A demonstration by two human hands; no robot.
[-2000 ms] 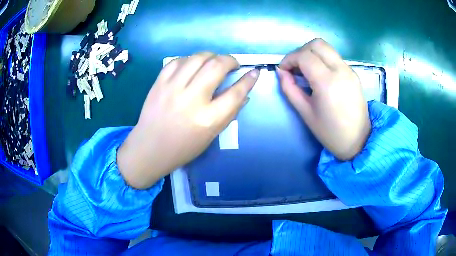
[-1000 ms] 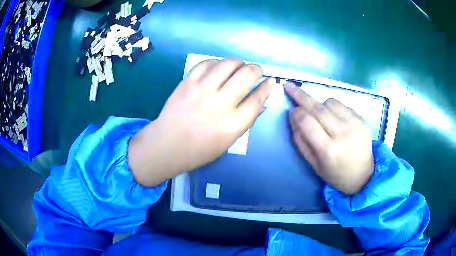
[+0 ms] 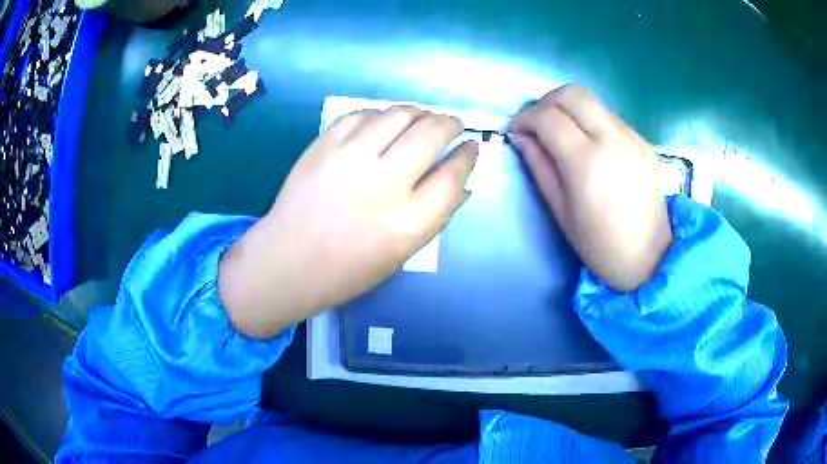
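Note:
A dark grey-blue panel [image 3: 490, 281] with a thin black rim lies on a white sheet [image 3: 320, 349]. A small black piece [image 3: 490, 135] sits at the middle of the panel's top edge, between my hands. My left hand [image 3: 363, 199] rests over the panel's upper left, thumb and forefinger at the top edge, left of the black piece. My right hand [image 3: 594, 181] has thumb and forefinger pinched at the top edge, right of the piece. What lies between either hand's fingertips is too small and blurred to tell. White patches [image 3: 380, 341] show on the panel's left part.
A loose pile of black and cream parts [image 3: 195, 86] lies on the green table [image 3: 272, 172], left of the panel. A blue bin [image 3: 68, 163] full of mixed pieces stands at the far left. A pale tub's rim [image 3: 92, 4] is cut off at the top left.
Since one second ago, my right hand has gone from a pointing forefinger on the top edge to a pinch there, with the hand raised. My left hand stays nearly in place. The view has shifted slightly.

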